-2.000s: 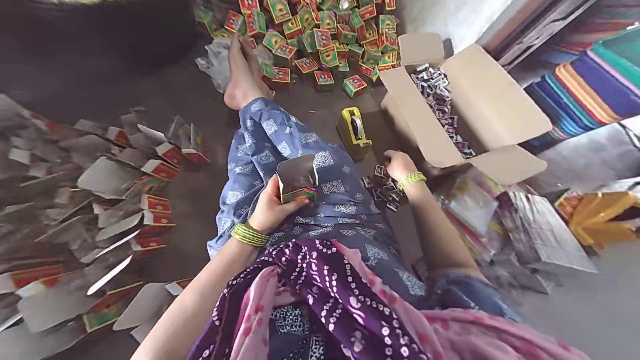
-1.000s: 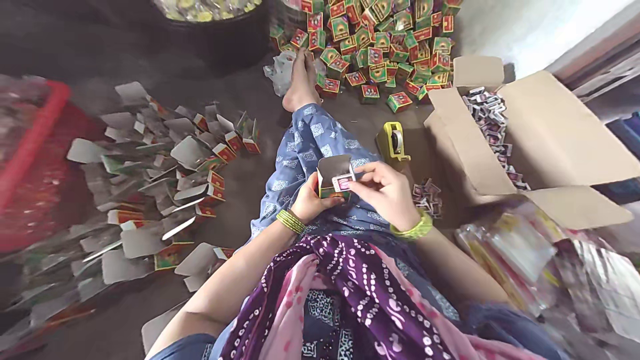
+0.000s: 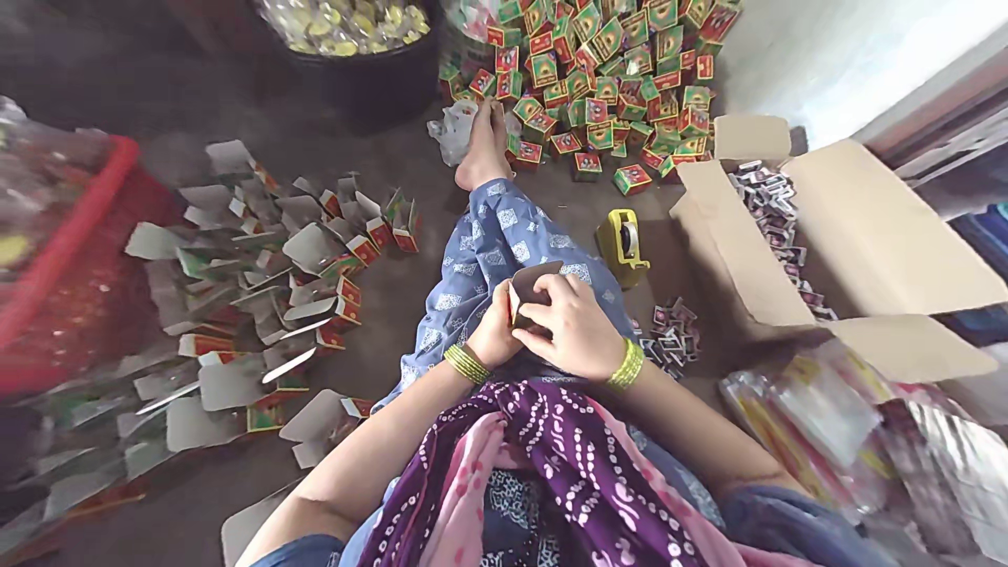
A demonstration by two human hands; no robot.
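Over my lap, my left hand (image 3: 494, 327) holds a small cardboard box (image 3: 531, 287) whose grey-brown flap stands up. My right hand (image 3: 571, 323) is at the same box, its fingers bent over the opening; whether something is between them is hidden. Right of my leg, a yellow tape dispenser (image 3: 624, 248) stands on the floor. Nearer to me lies a small pile of little printed packets (image 3: 669, 339). More such packets (image 3: 772, 205) fill part of a large open carton (image 3: 736, 264). Many open-flapped small boxes (image 3: 311, 248) spread over the floor at left.
Closed red and green boxes (image 3: 598, 102) are heaped beyond my foot, beside a crumpled plastic bag (image 3: 454, 132). A black tub (image 3: 362, 79) of wrapped yellowish items stands at the top, a red crate (image 3: 71, 260) at left. Plastic packaging (image 3: 827, 417) lies at lower right.
Two seconds ago my right hand was at the small packets on the floor; one second ago it held a packet at the box. Now its fingers are over the box opening and no packet shows.
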